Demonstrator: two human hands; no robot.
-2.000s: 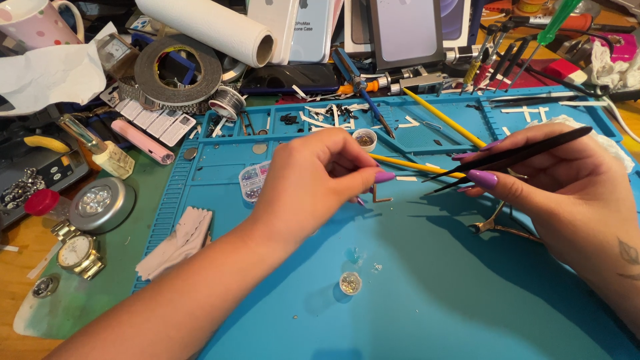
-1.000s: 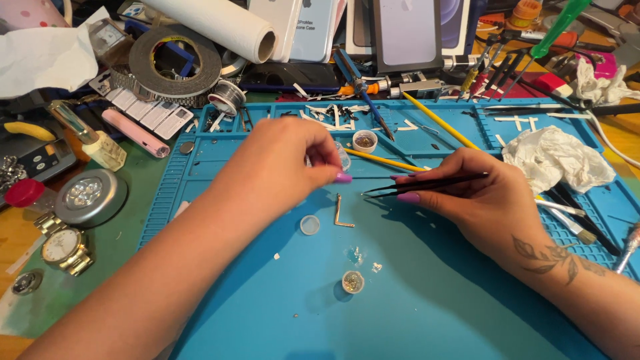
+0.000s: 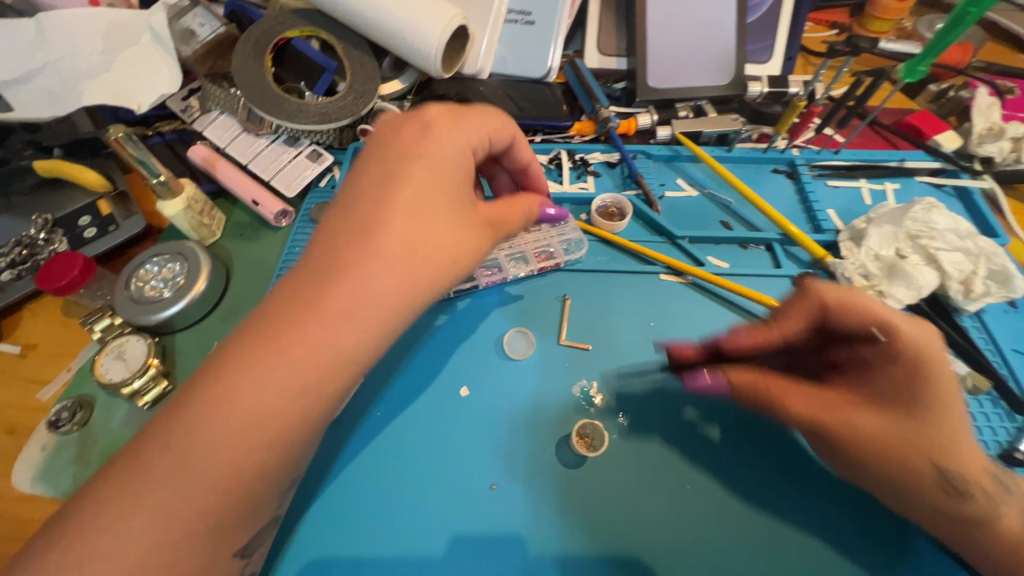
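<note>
My left hand (image 3: 432,184) reaches over a clear compartment box of small gems (image 3: 520,260), its thumb and fingers at the box's upper edge; whether it grips the box is hidden. My right hand (image 3: 848,384), blurred, holds dark tweezers (image 3: 648,372) whose tips point left towards a small cluster of shiny gems (image 3: 590,393). Just below that cluster stands a small round cup with gold-coloured bits (image 3: 590,438). An L-shaped gold-coloured metal piece (image 3: 565,326) lies on the blue mat (image 3: 432,496), with a small clear round lid (image 3: 519,343) to its left.
Behind are a tray section with white strips (image 3: 568,172), another small cup (image 3: 611,212) and yellow sticks (image 3: 680,266). Crumpled tissue (image 3: 928,256) lies at right. A wristwatch (image 3: 126,360), round metal lamp (image 3: 170,284), polish bottle (image 3: 188,210) and tape roll (image 3: 306,68) stand at left.
The L-shaped piece, near my left fingers at first, lies apart on the mat. My left hand has moved to the compartment box. My right hand with the tweezers has come lower, towards the gem cluster.
</note>
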